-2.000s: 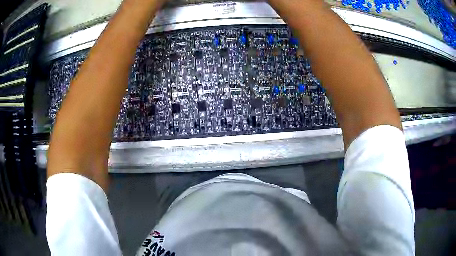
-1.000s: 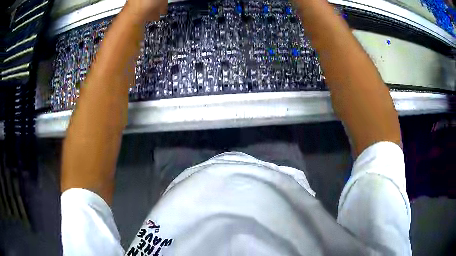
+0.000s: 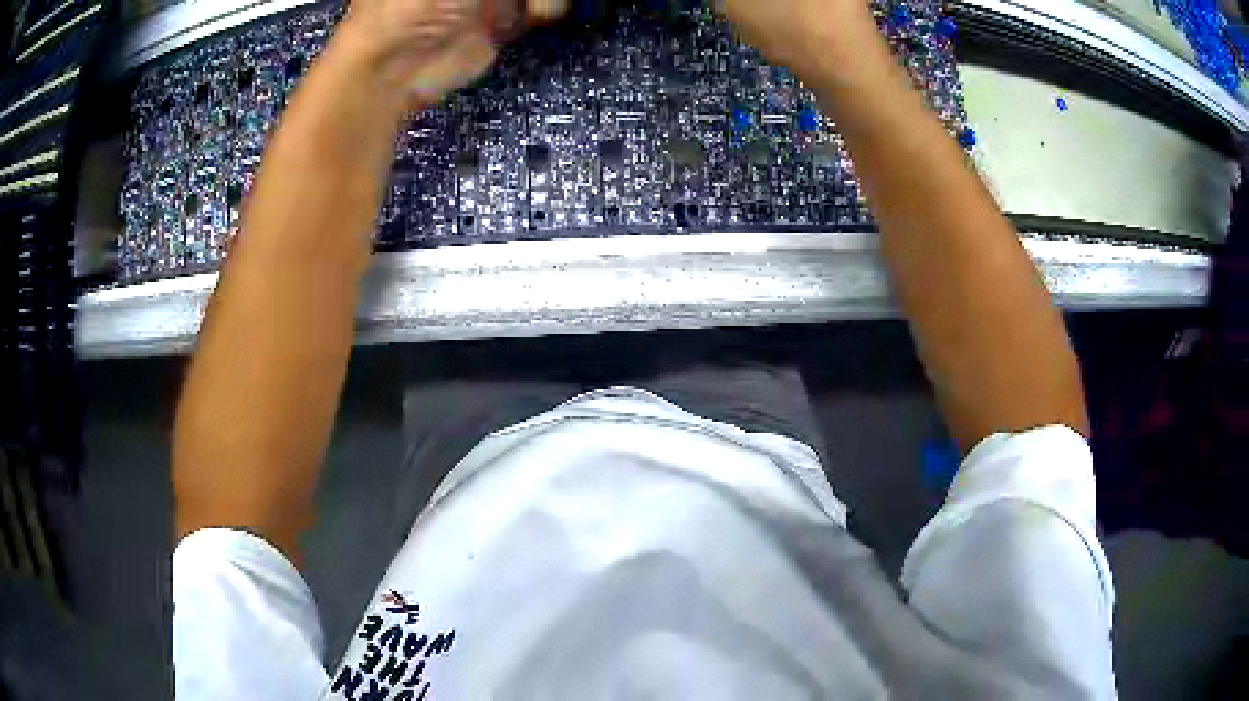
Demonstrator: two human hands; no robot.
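The long dark PCB panel [image 3: 589, 158] lies between the conveyor rails, with dense white markings. Blue components [image 3: 808, 122] stand on its right part, and a few more show near its right end. My left hand [image 3: 438, 41] is over the panel's far side at the top edge, fingers bent and blurred; whether it holds something cannot be told. My right hand [image 3: 774, 21] is at the top edge over the panel, its fingers cut off by the frame.
The near conveyor rail [image 3: 616, 288] runs across in front of my body. The pale conveyor bed [image 3: 1096, 151] lies right of the panel. The loose blue component pile [image 3: 1205, 41] is at the top right. A black slotted rack [image 3: 34, 123] stands left. Dark checked clothing shows right.
The panel and near rail sit higher in the picture than two seconds ago. My left hand has come further into view, and my right hand has moved inward.
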